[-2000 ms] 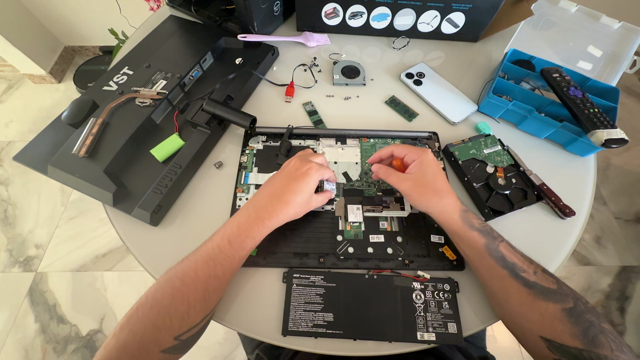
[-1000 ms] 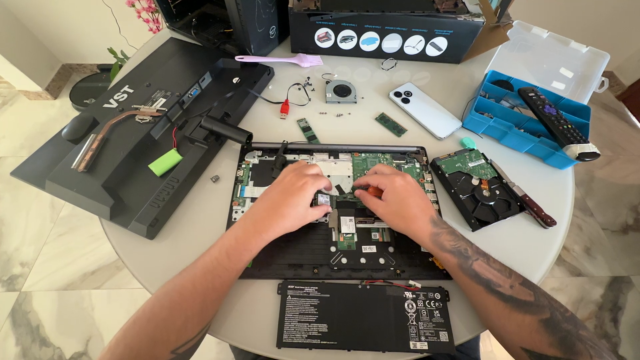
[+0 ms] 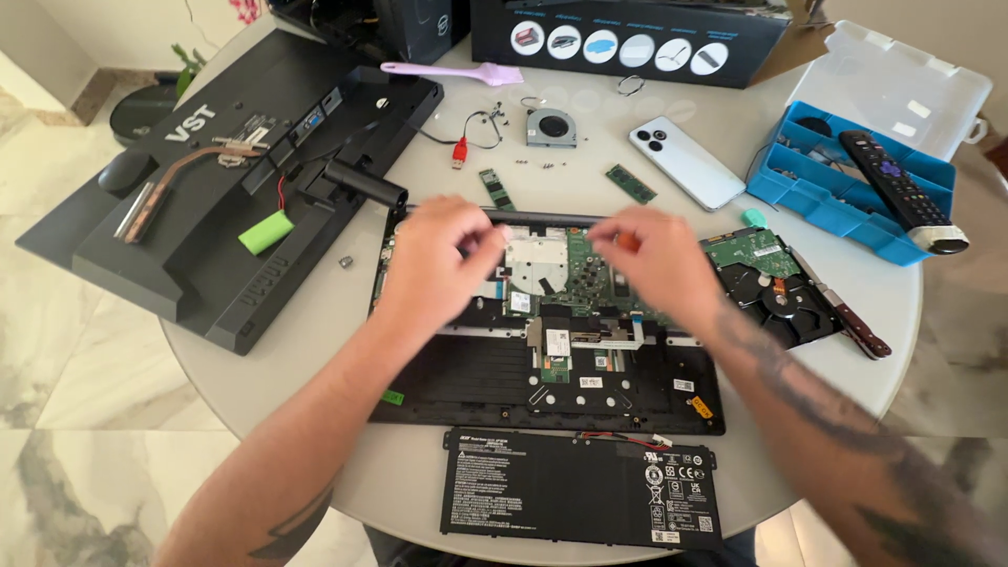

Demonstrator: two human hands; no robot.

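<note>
An opened laptop base lies on the table, its green motherboard exposed. Over its upper left part is my left hand, thumb and forefinger close together; whether something small is between them cannot be told. My right hand is above the motherboard's right part, curled around an orange-handled tool, most of which the fingers hide. Below the laptop lies a black Acer laptop battery. A cooling fan, a green memory module and a small green circuit board lie beyond it.
Left: a monitor with a copper heat pipe and green battery pack on it. Right: a phone, hard drive, knife, and blue organizer bearing a remote. Behind: a pink brush, small screws.
Both hands have moved away from the middle of the laptop and apart from each other, uncovering more of the motherboard and the silvery plate.
</note>
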